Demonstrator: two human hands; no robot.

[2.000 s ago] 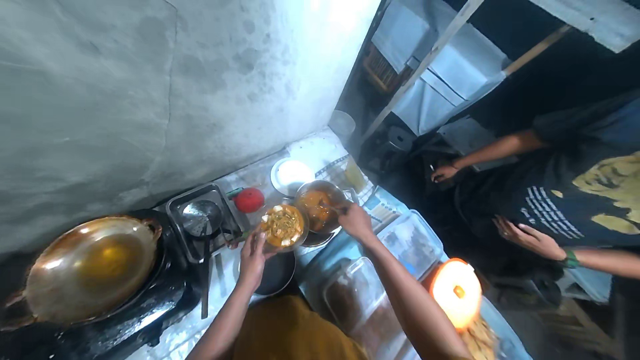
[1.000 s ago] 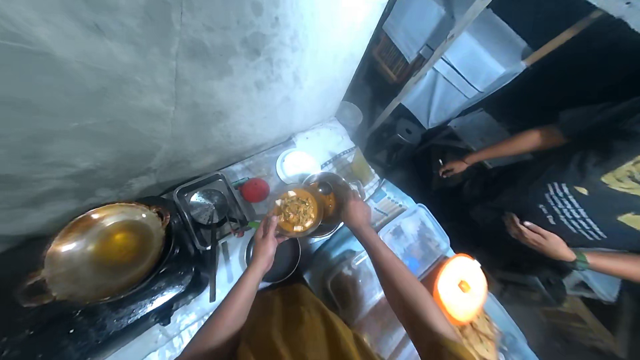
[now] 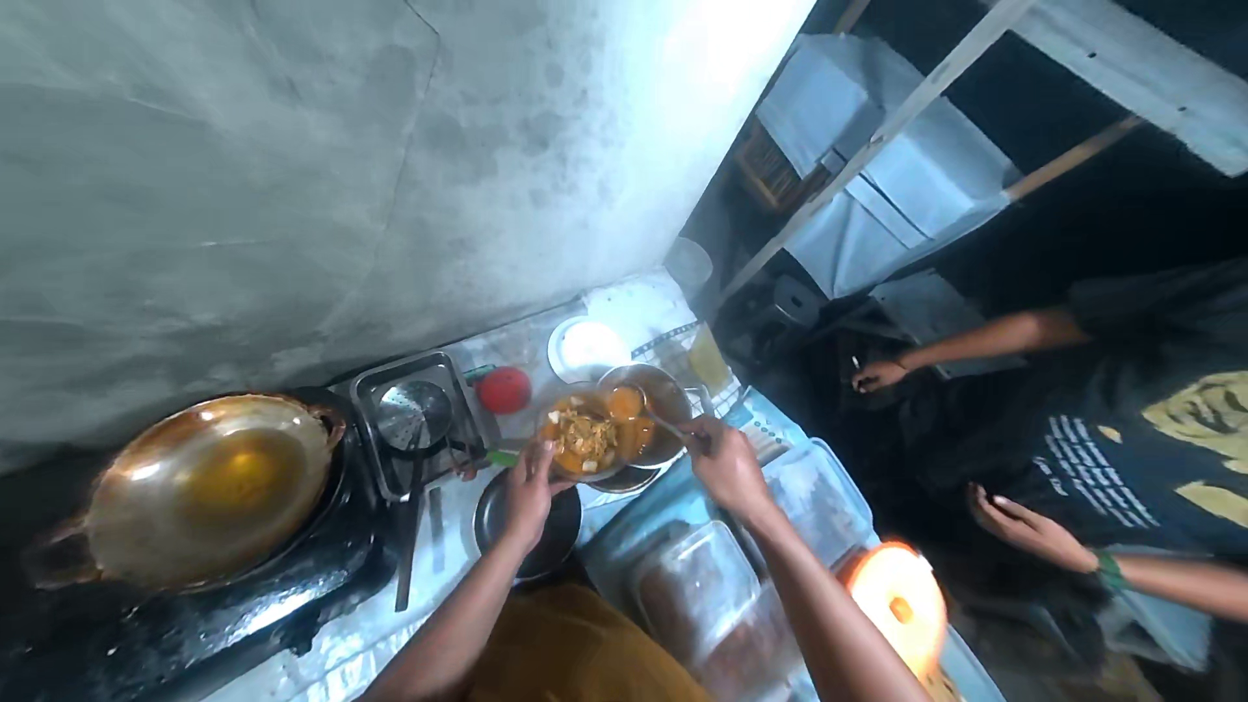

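My left hand (image 3: 534, 480) holds a bowl of food in orange broth (image 3: 582, 441) by its near left side. Light chunks and brownish shreds lie in the broth. Just right of the bowl is a metal pot (image 3: 665, 388), partly overlapped by it. My right hand (image 3: 723, 466) grips the handle of a ladle (image 3: 626, 401), whose round head holds orange liquid over the pot, near the bowl's right rim. A dark pan (image 3: 551, 531) lies below my left hand. The white round lid or plate (image 3: 588, 348) is behind the bowl.
At left, a wok with oil (image 3: 219, 487) sits on a black stove (image 3: 195, 624). A metal tray (image 3: 468, 390) with a strainer and a red round object (image 3: 504, 390) stand near the wall. Lidded plastic containers (image 3: 712, 575) and an orange-lit round object (image 3: 899, 606) are at right. A person (image 3: 1150, 429) stands beyond.
The ladle's head, low in the pot a second ago, is now raised beside the bowl with orange liquid in it. My left hand still holds the bowl.
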